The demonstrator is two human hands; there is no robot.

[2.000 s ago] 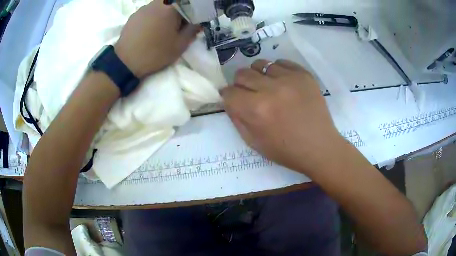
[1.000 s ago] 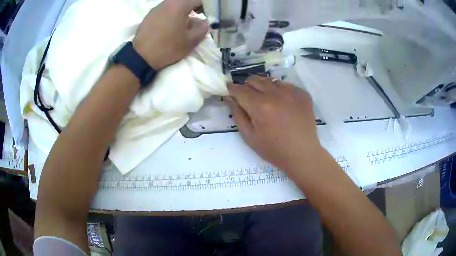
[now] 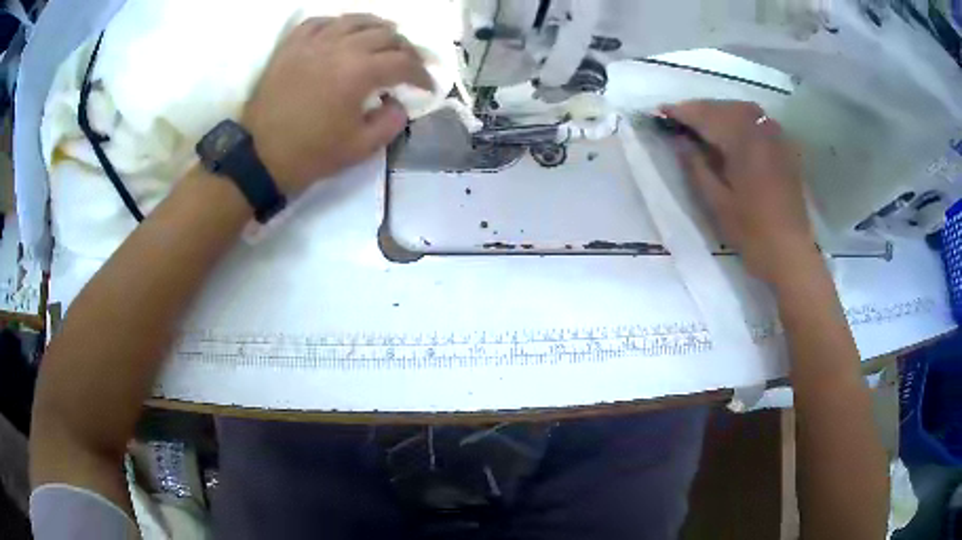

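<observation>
The cream garment [image 3: 179,74] lies bunched left of the needle. My left hand [image 3: 338,90] holds its edge, fingers curled on the cloth near the presser foot [image 3: 483,111]. My right hand [image 3: 738,169] is right of the machine head, closed around the dark thread snips [image 3: 691,137]; their tips are partly hidden. The white tape [image 3: 675,232] runs from the metal tape guide [image 3: 543,137] down over the front table edge, left of my right forearm.
The white sewing machine [image 3: 686,32] spans the top. The grey bed plate [image 3: 527,211] is set in the table. Ruler marks [image 3: 475,350] run along the front edge. A black cord [image 3: 100,137] lies on the garment. A blue basket [image 3: 954,264] is at far right.
My right hand has left the cloth by the needle, moved right and taken hold of the snips. The garment and my left hand have shifted off the bed plate's front, leaving more of it visible.
</observation>
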